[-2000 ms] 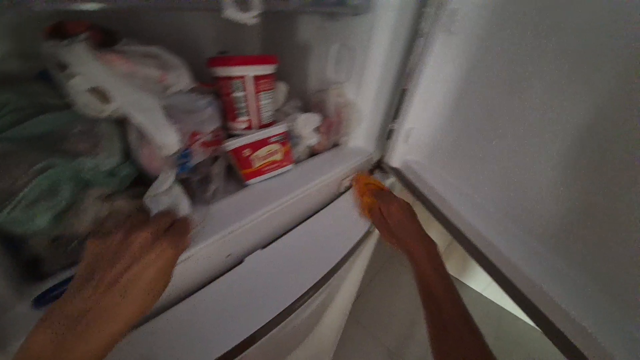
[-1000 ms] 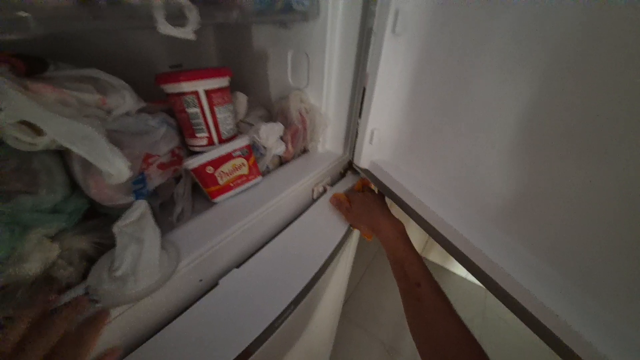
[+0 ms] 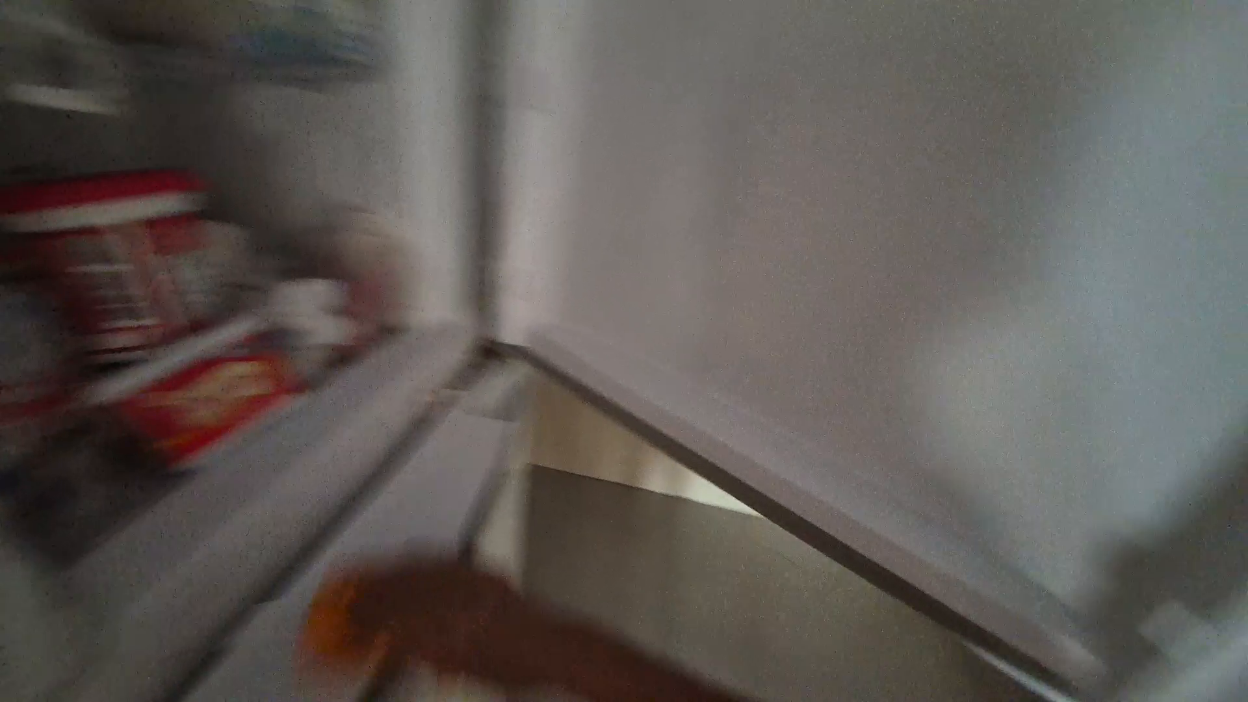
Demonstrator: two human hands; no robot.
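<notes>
My right hand (image 3: 429, 609), blurred, is low in the view, closed around an orange cloth (image 3: 333, 616) on the top edge of the lower white door (image 3: 453, 458). To its left runs the sill of the refrigerator compartment (image 3: 331, 419). Inside stand a red and white tub (image 3: 107, 263) with a red lid and a tilted red and yellow tub (image 3: 210, 395). My left hand is out of view.
The open upper door (image 3: 799, 244) fills the right side, its dark seal edge (image 3: 682, 453) slanting down to the right. Below it shows the floor (image 3: 702, 575). Plastic-wrapped items (image 3: 312, 302) sit beside the tubs, under a shelf.
My right hand with the orange cloth has moved away from the hinge corner, along the lower door's top edge toward me. My left hand has left the view. The view has swung right.
</notes>
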